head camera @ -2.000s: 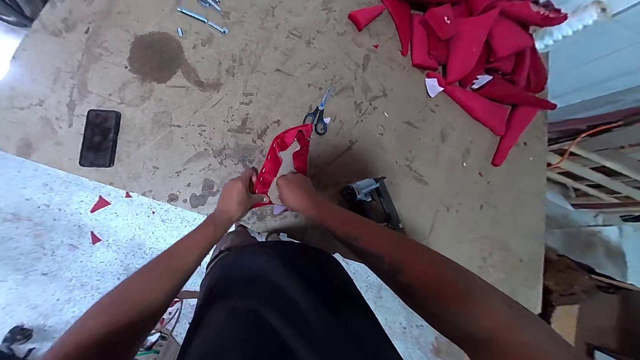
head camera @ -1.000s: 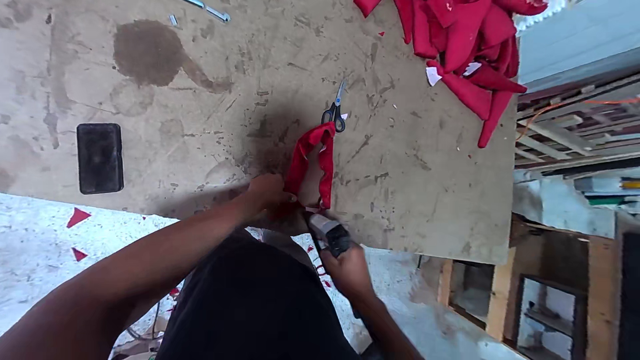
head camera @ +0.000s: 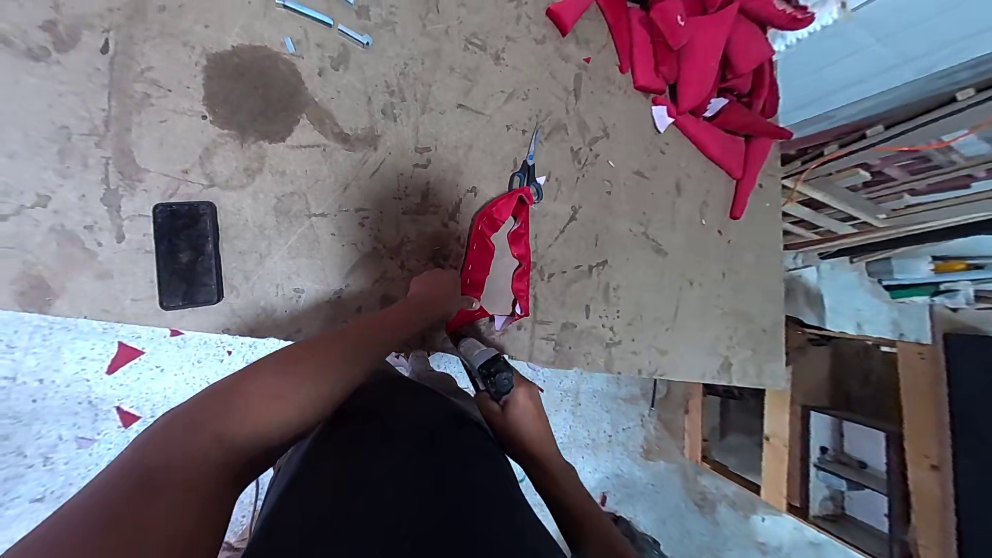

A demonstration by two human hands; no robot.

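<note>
A small panel wrapped in red fabric (head camera: 481,260) lies on the table by its front edge, its pale backing showing in the middle and staples along its left fold. My left hand (head camera: 435,294) presses on the panel's lower left side and pins it there. My right hand (head camera: 515,407) grips a staple gun (head camera: 487,367), whose nose meets the lower left corner of the red fabric. Scissors with dark handles (head camera: 526,172) lie at the panel's far tip, blades pointing away. The underside of the panel is hidden.
A pile of red fabric-covered pieces (head camera: 705,62) fills the table's back right. A black phone (head camera: 187,254) lies at the left on the brown tabletop (head camera: 349,194). Staple strips (head camera: 306,12) lie at the back. Red scraps (head camera: 124,356) dot the floor; wooden shelving (head camera: 775,446) stands at the right.
Two seconds ago my right hand was on the red fabric and the staple gun lay on the table to its right. Now that hand holds the gun at the panel's near corner.
</note>
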